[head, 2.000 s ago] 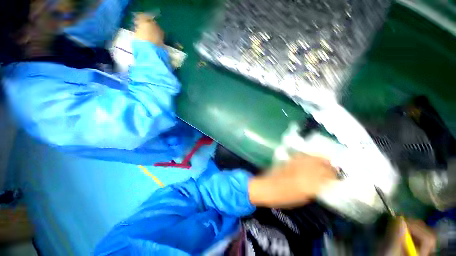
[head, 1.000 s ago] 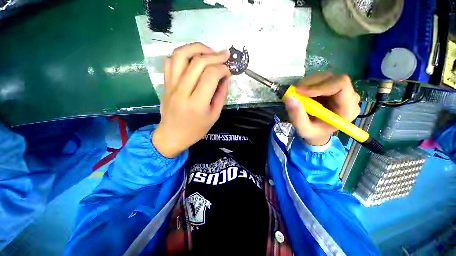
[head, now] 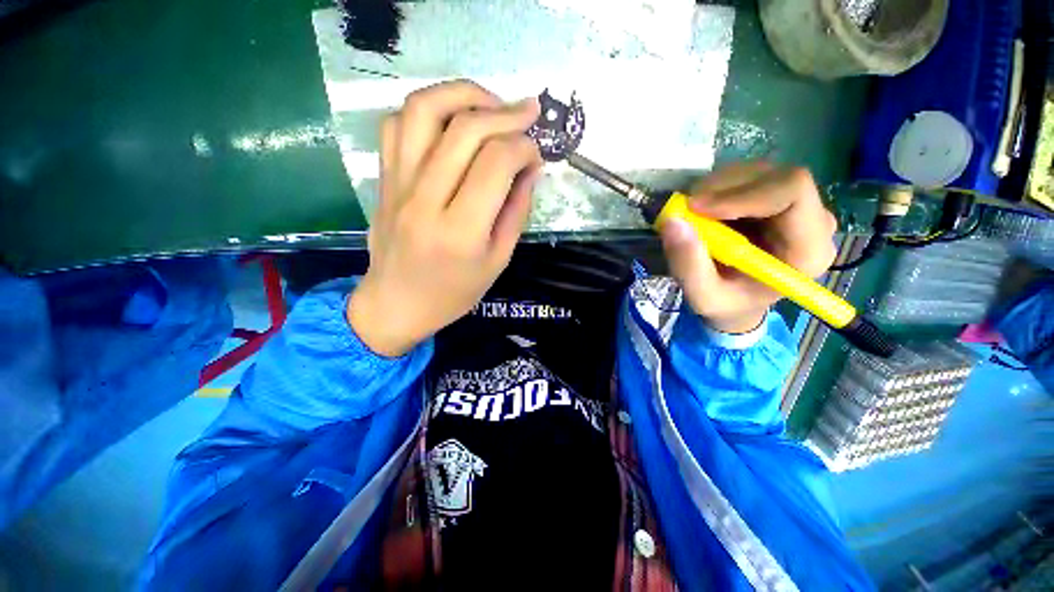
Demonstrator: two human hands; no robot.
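A small round black circuit board (head: 558, 127) with notches and shiny pads is over the white sheet (head: 647, 87). My left hand (head: 451, 208) pinches the board's left edge between thumb and fingers. My right hand (head: 751, 243) holds the soldering iron (head: 757, 268) by its yellow handle like a pen. The iron's thin metal tip is at the board's lower right edge. Whether the tip touches the board is too small to tell.
A black ragged-edged item (head: 371, 23) lies at the sheet's upper left. A pale round pot (head: 803, 41) and a blue box (head: 896, 110) with a pale knob stand upper right. A block of metallic parts (head: 890, 405) is lower right. Another person's blue sleeve (head: 104, 347) is at left.
The view has swung from a neighbouring worker and a parts tray to the sheet. Since one second ago, the board and left fingers have shifted slightly; the iron stays at the board's edge.
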